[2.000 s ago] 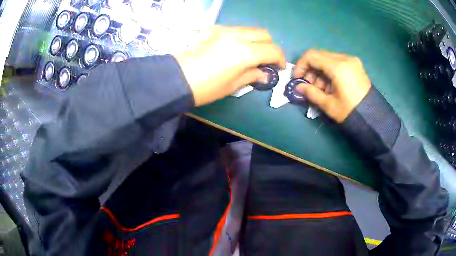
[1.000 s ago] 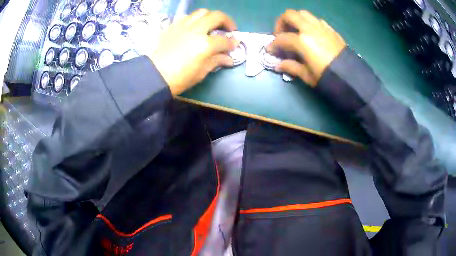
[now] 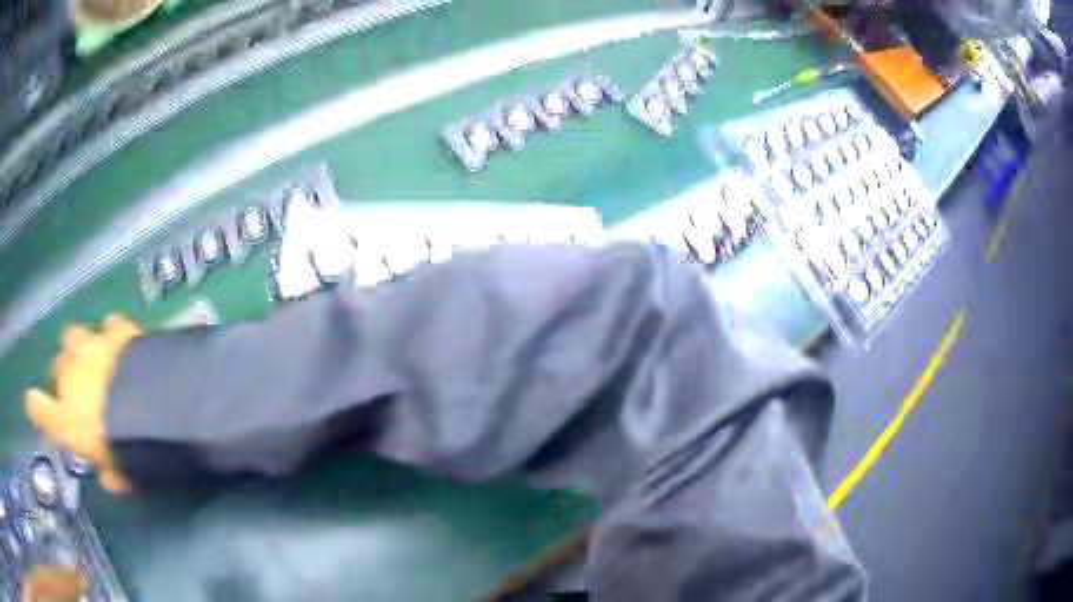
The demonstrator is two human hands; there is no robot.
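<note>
The view is turned to the right and blurred. My right arm reaches across the bench, and my right hand (image 3: 82, 400) is at the far left, just above round parts in a clear tray (image 3: 88, 553) at the lower left. Its fingertips are unclear, so I cannot tell whether it holds anything. A small patch of my left hand (image 3: 53, 584) shows at the bottom left edge, over the tray; the rest is cut off. A filled four-hole plate (image 3: 235, 239) lies beyond my right hand on the green mat.
More filled plates (image 3: 530, 119) lie farther across the green bench (image 3: 400, 153). Bright, glaring piled plates (image 3: 441, 233) lie beyond my right sleeve. A clear tray with rows of round parts (image 3: 847, 212) overhangs the right bench edge. An orange object (image 3: 904, 80) is at the upper right.
The view has swung right. My hands no longer hold the plate with round parts in front of me; my right arm now stretches across the picture and my left hand is nearly out of view.
</note>
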